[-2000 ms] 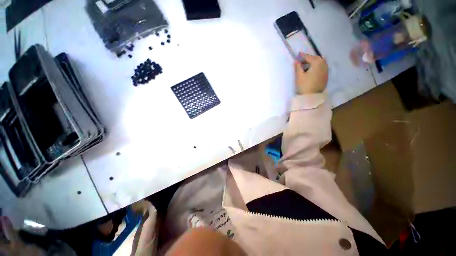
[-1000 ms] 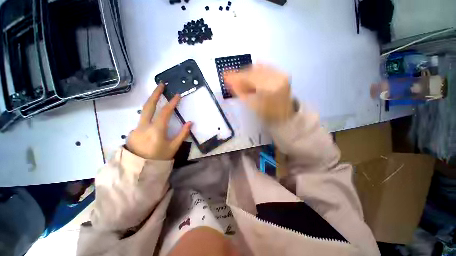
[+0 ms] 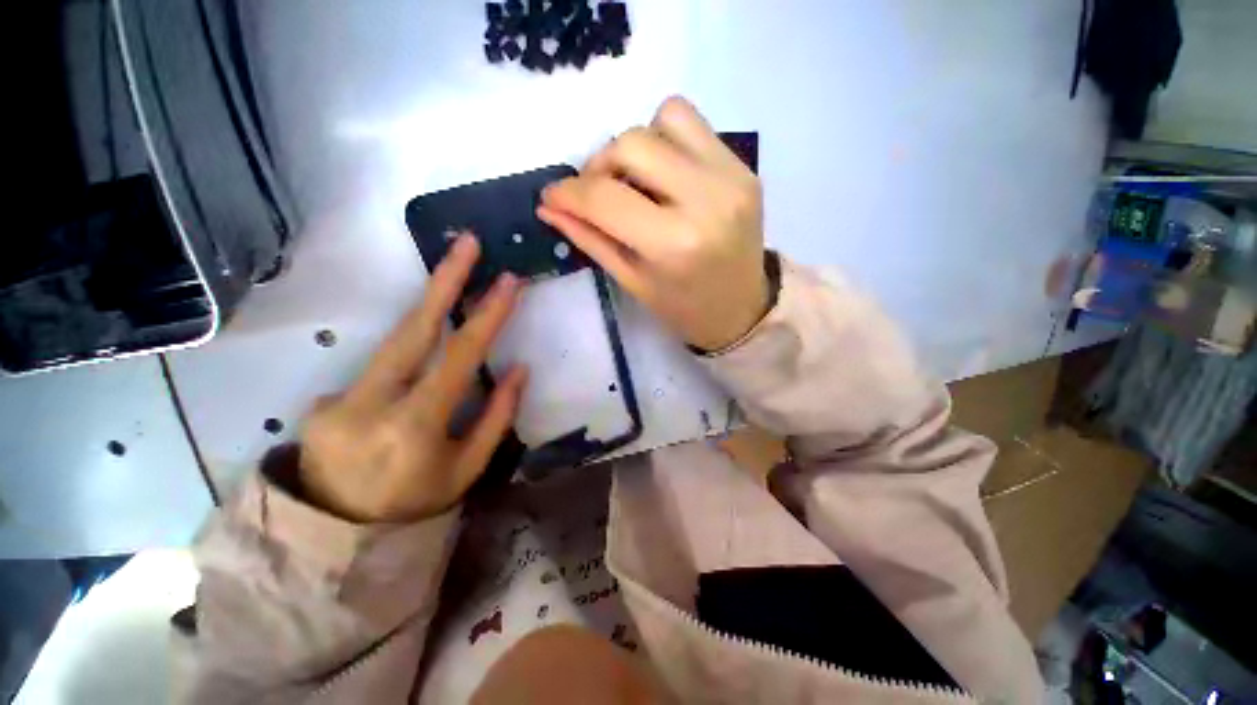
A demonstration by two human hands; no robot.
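A black phone middle frame lies flat near the table's front edge, camera end away from me, white table showing through its window. My left hand holds its left side, two fingertips by the camera end and the thumb over the window. My right hand is pinched at the camera end's upper right corner; whether a small pad is between the fingertips is too small to tell. The black pad sheet is mostly hidden behind my right hand.
Large stacked frames stand at the left edge. A pile of loose black pieces lies at the far side. A brown carton is below the table at right. A blurred hand shows at the right.
My right hand brought the frame from the far right to my left hand, passed over the pad sheet, and is now at the camera end. The view has moved closer.
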